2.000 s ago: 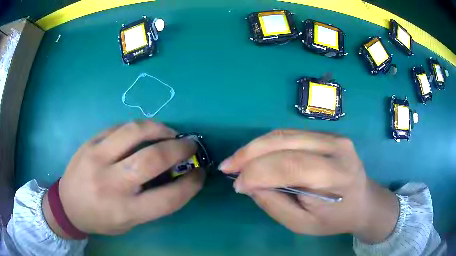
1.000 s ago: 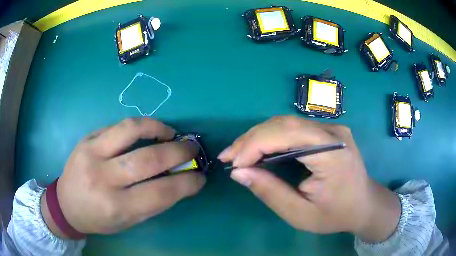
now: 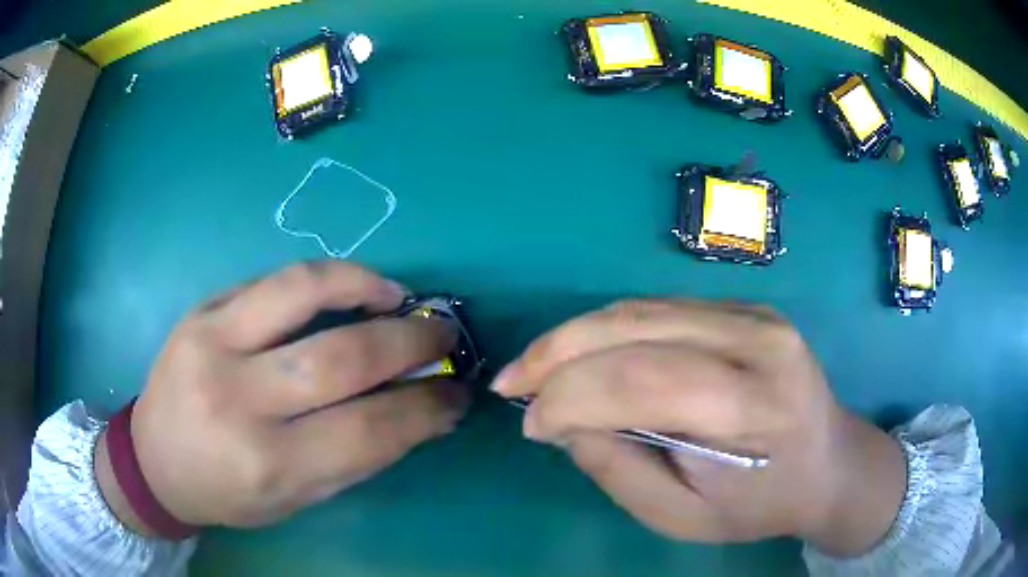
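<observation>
My left hand [image 3: 304, 394] is over a dark module [image 3: 466, 338] and holds it with the fingers; only its right edge, a pale loop along that edge and a strip of yellow tape show. The rest of the module is hidden under the fingers. My right hand [image 3: 676, 417] holds slim tweezers [image 3: 705, 453] like a pen, their back end pointing right. The tweezer tips are near the module's right edge, mostly hidden by the fingertips; I cannot tell whether they touch it.
A pale-blue sealing ring [image 3: 392, 204] lies flat on the green mat [image 3: 507, 169]. One module [image 3: 304, 82] lies upper left. Several more, such as one module [image 3: 735, 214], lie at the right. A cardboard box [image 3: 51, 147] stands at the left edge. Yellow tape [image 3: 451, 9] edges the mat.
The back end of the tweezers has swung down since one second ago, and my right hand has turned with it. My left hand stays on the module, its fingers slightly shifted.
</observation>
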